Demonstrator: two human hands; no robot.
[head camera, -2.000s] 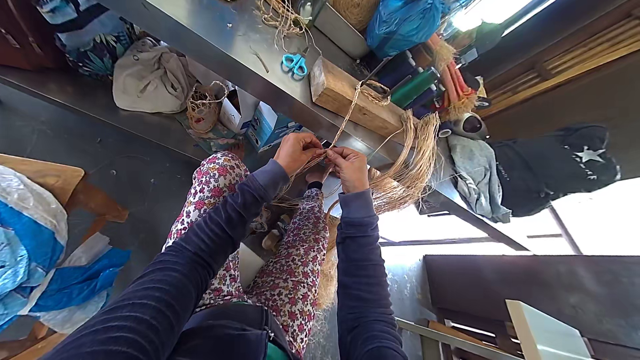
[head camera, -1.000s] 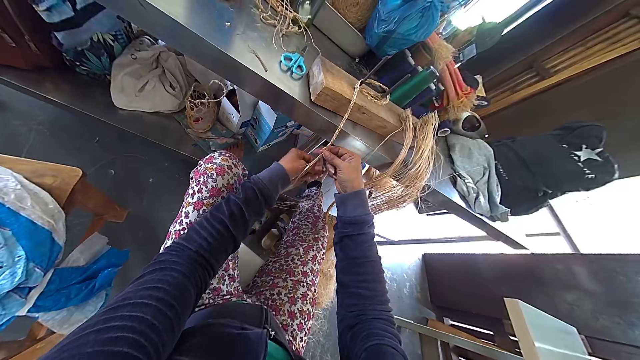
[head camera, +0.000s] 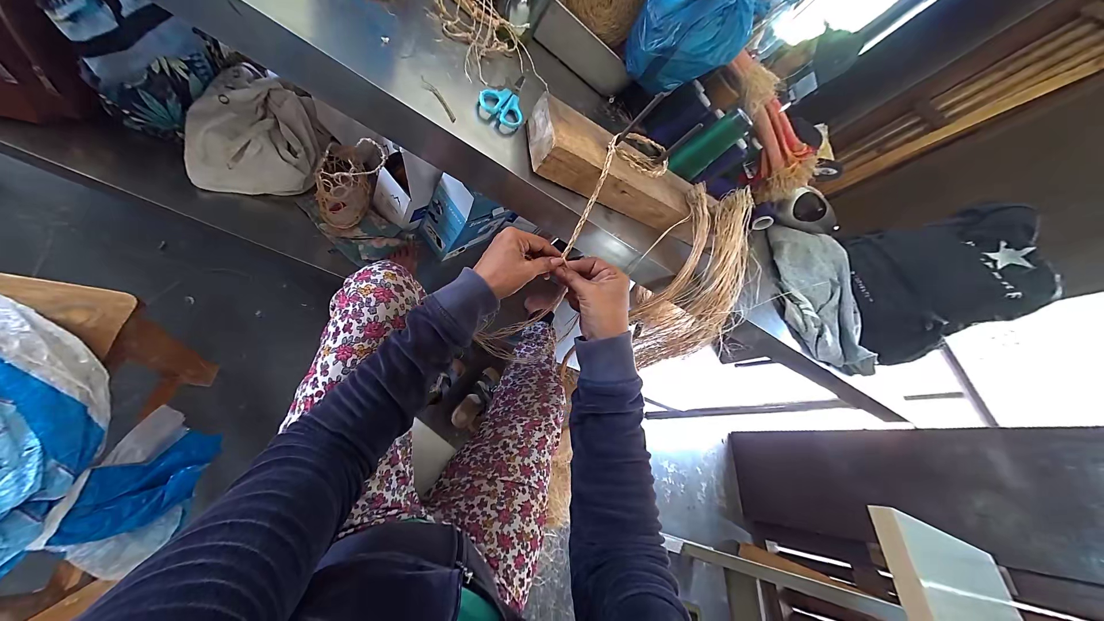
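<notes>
A braided natural-fibre cord runs from a dark rod at the wooden block down to my hands. My left hand pinches its lower end between thumb and fingers, and my right hand grips the strands right beside it, the fingertips nearly touching. Loose fibre strands trail below my hands. A thick bundle of long tan fibres hangs over the metal table's edge, to the right of my right hand. Turquoise-handled scissors lie on the table left of the block.
On the metal table stand a metal tray, a blue plastic bag and a green thread spool. A beige bag and blue-white boxes sit on the lower shelf. A wooden stool is at the left.
My hands have shifted slightly at the cord's lower end, and their fingers are placed differently. The block, scissors and fibre bundle have stayed where they were.
</notes>
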